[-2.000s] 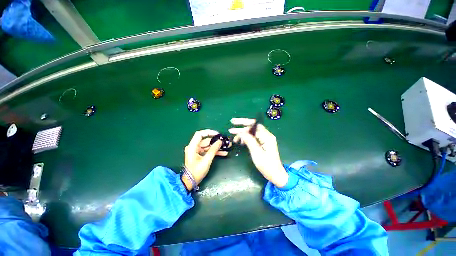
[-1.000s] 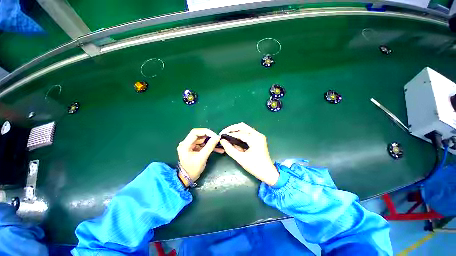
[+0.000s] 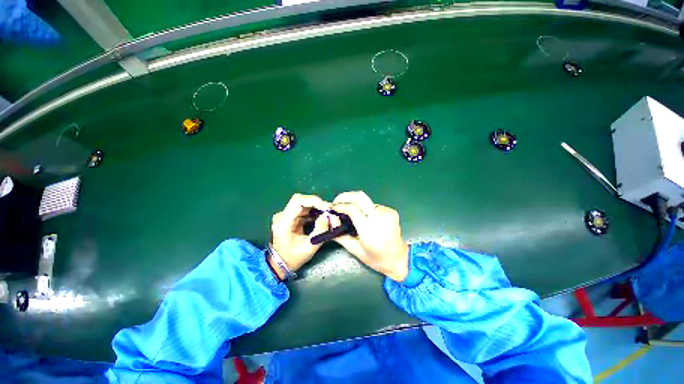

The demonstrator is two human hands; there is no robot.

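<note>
My left hand (image 3: pixel 295 231) holds a round black module, mostly hidden by the fingers, above the green belt. My right hand (image 3: pixel 377 234) touches it from the right and holds black tweezers (image 3: pixel 332 232), whose dark body slants down-left between the hands. The fingertips of both hands meet, so the contact point is hidden. Two touching round modules (image 3: pixel 413 151) lie on the belt ahead of my right hand. Another module (image 3: pixel 284 139) lies ahead of my left hand.
A white control box (image 3: pixel 651 148) stands at right beside a silver pen-like tool (image 3: pixel 589 168) and a module (image 3: pixel 597 221). An orange-gold part (image 3: pixel 192 125) lies upper left. A white ribbed tray (image 3: pixel 59 198) is far left. A metal rail (image 3: pixel 292 30) borders the belt (image 3: pixel 225 191).
My right hand has come in to meet the left, and the black tweezers now point down-left. Several parts along the belt's far side have shifted left in view.
</note>
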